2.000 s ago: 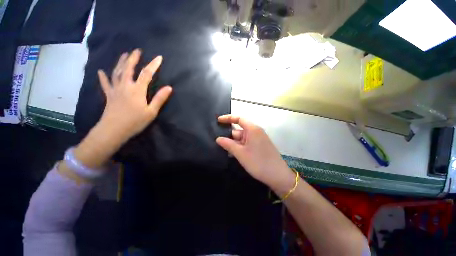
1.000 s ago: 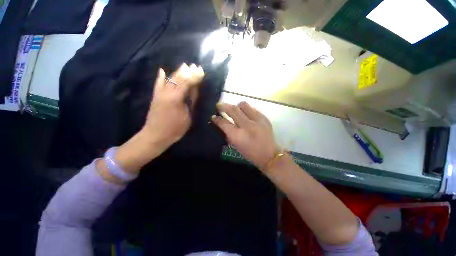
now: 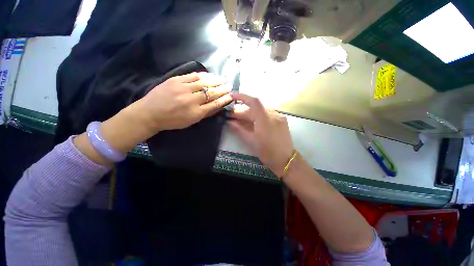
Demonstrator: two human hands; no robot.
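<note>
A large black cloth [image 3: 140,36] lies bunched on the white table, its right edge by the needle area [image 3: 244,31] under the sewing machine head, in the lamp glare. My left hand [image 3: 182,101] lies over the cloth, fingertips pinching its edge in front of the needle. My right hand [image 3: 262,127] meets it there, thumb and fingers at the same edge; its fingers are slightly blurred. A small whitish piece shows between the fingertips; I cannot tell what it is. A flap of the cloth hangs below my left hand over the table's green front edge.
Blue and green snips [image 3: 382,156] lie right of my right hand. A flat black rectangle [image 3: 447,161] is at the table's right end. White scraps [image 3: 327,57] lie behind the needle. A red basket [image 3: 358,218] is below the table. Black panels [image 3: 44,18] and a printed pack [image 3: 11,67] are at left.
The cloth, flat two seconds ago, is now folded and bunched towards the left. My left hand has moved right to the cloth's edge, and both hands' fingertips now meet near the needle.
</note>
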